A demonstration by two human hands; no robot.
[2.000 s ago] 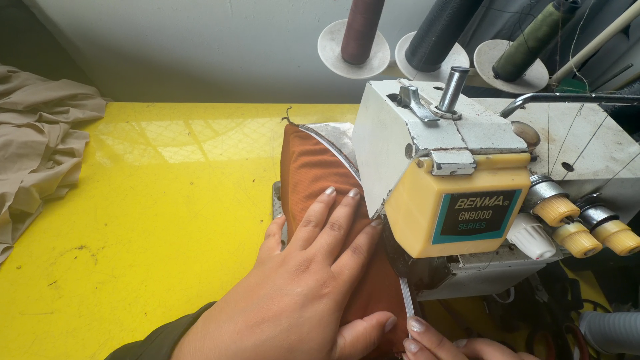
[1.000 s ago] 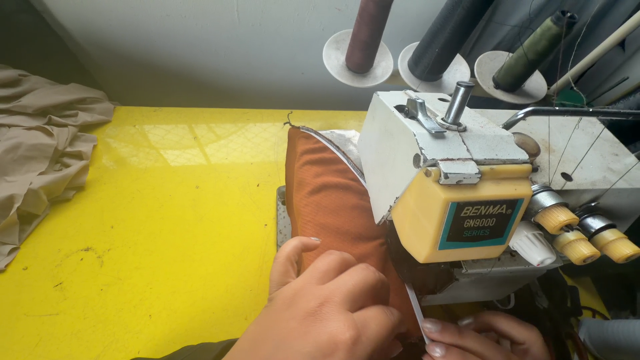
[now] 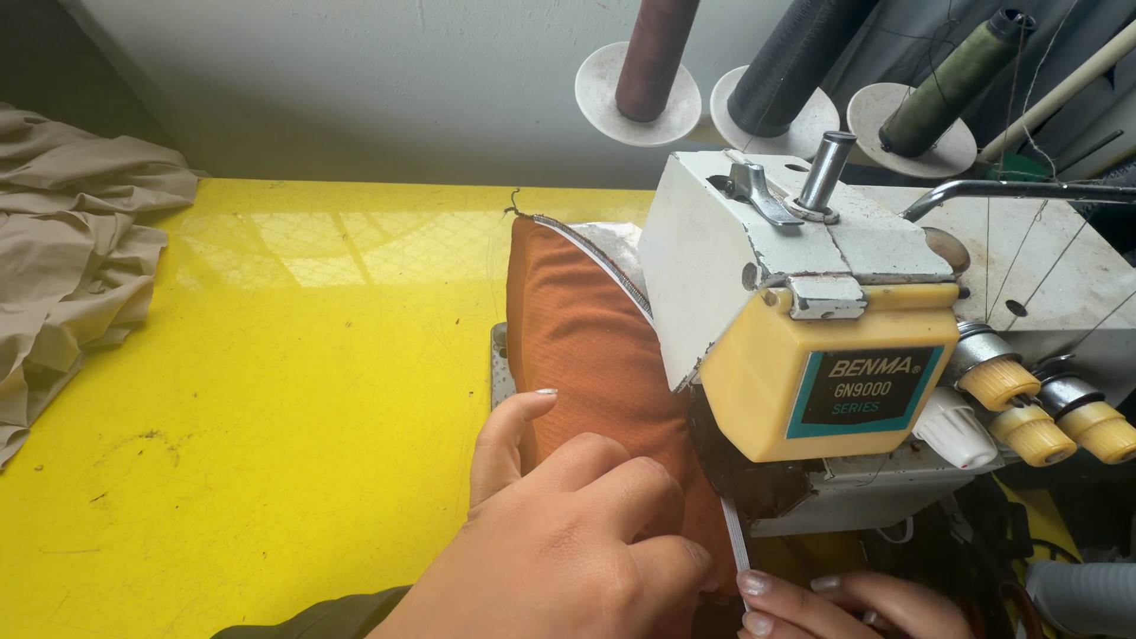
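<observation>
A rust-orange fabric piece (image 3: 586, 337) lies under the head of a Benma overlock sewing machine (image 3: 799, 257), with white elastic (image 3: 612, 271) stitched along its curved far edge. My left hand (image 3: 568, 541) rests on the fabric in front of the machine, fingers bent; its fingertips are mostly hidden, so whether they pinch the cloth does not show. At the lower right, my right hand (image 3: 834, 603) holds the loose end of a narrow white elastic strip (image 3: 736, 537) between thumb and fingers, just below the machine's yellow cover. The needle area is hidden.
Crumpled beige fabric (image 3: 80, 240) lies on the left of the yellow table (image 3: 293, 426). Behind the machine stand a maroon thread cone (image 3: 655, 62), a black one (image 3: 794, 67) and a green one (image 3: 954, 84). Yellow tension knobs (image 3: 1034, 435) and a grey hose (image 3: 1087, 595) are at the right.
My left hand, spread flat on the fabric two seconds ago, has drawn back toward the near edge with its fingers bent. My right hand stays on the elastic strip.
</observation>
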